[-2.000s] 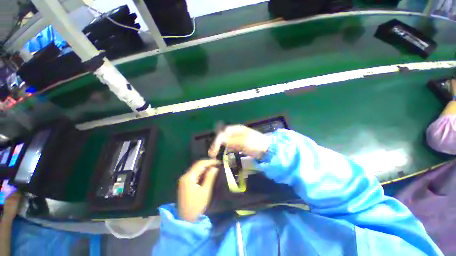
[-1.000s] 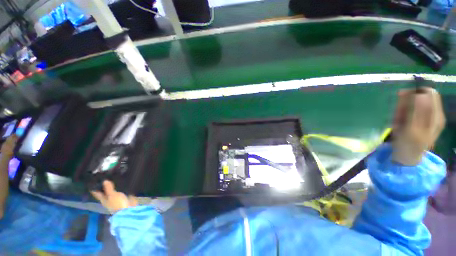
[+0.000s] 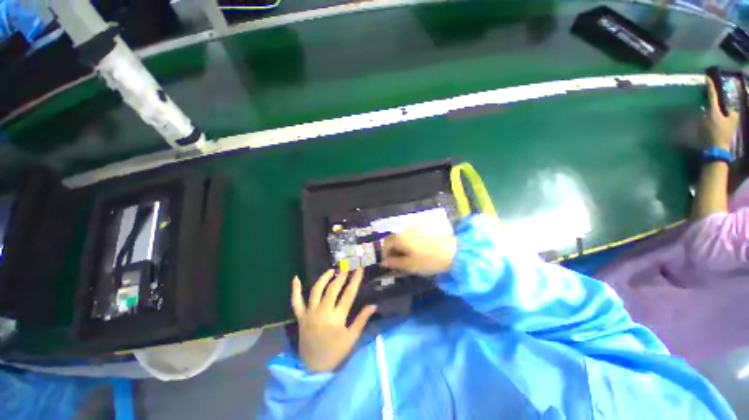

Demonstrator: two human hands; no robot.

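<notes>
An opened tablet (image 3: 351,237) lies in a black foam tray (image 3: 328,196) in front of me, its mainboard at the left and silver battery at the right. My left hand (image 3: 327,321) is open, fingers spread, with fingertips at the lower left edge of the unit near a yellow spot. My right hand (image 3: 419,251) is over the middle of the unit, its fingertips close together at the board and battery border; whether they hold anything is hidden. A yellow tape loop (image 3: 470,190) stands at the tray's upper right corner.
A second opened unit (image 3: 130,261) lies in a foam tray at left. A white post (image 3: 148,96) stands behind it. A white bin (image 3: 178,358) is below the bench edge. A black tray (image 3: 620,38) lies across the white strip (image 3: 345,118). A person in pink (image 3: 688,271) holds a device at right.
My right hand has come back from the far right onto the tablet. My left hand has moved from the left tray to the tablet's lower left edge. The view has shifted.
</notes>
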